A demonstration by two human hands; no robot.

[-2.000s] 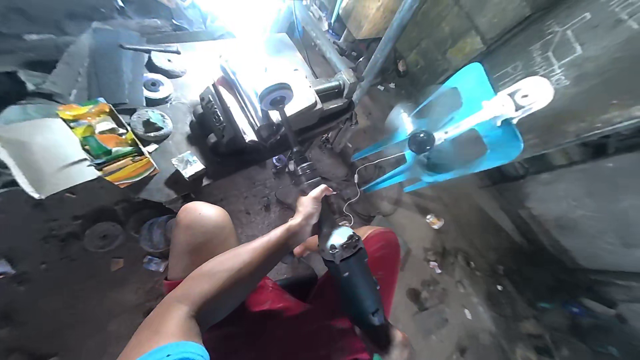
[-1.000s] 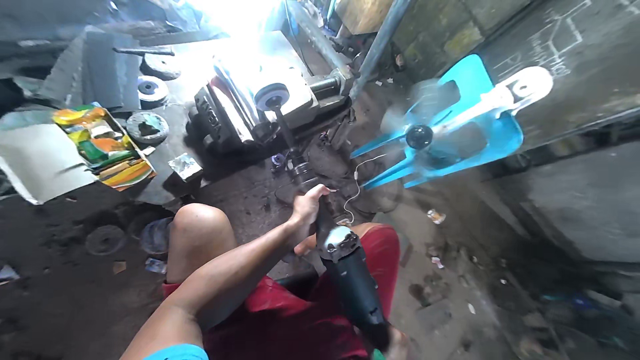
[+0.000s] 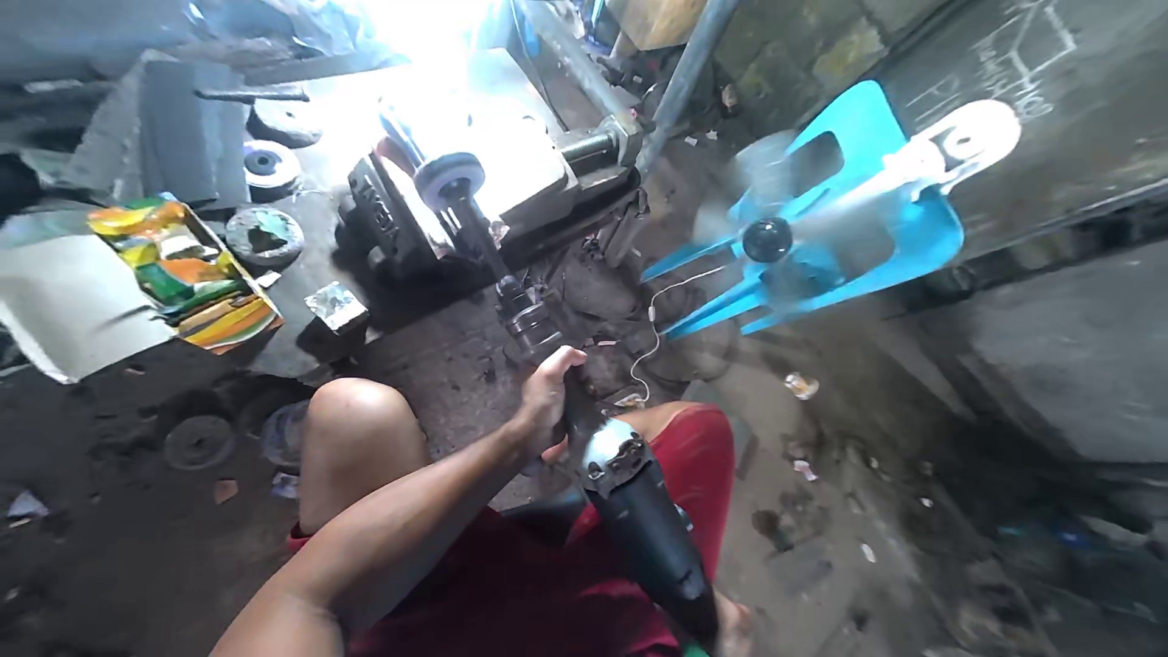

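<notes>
My left hand (image 3: 546, 397) grips the dark neck of a long power grinder (image 3: 643, 529), just in front of its silver gear housing. Low in the view, my right hand (image 3: 733, 625) is around the rear end of the tool; most of it is hidden behind the body. At the far end of the extended shaft a round grinding wheel (image 3: 449, 175) touches or nearly touches a shiny metal workpiece (image 3: 401, 128). The workpiece lies by the jaws of a bench vise (image 3: 392, 210). Glare hides its far end and the exact contact.
A fan with blurred blades (image 3: 766, 239) stands against a blue plastic chair (image 3: 926, 228) at the right, its white cord (image 3: 653, 338) on the floor. At the left are an open carton (image 3: 82, 301) of colourful packets, abrasive wheels (image 3: 272, 167) and a small box (image 3: 336, 307). My knees flank the tool.
</notes>
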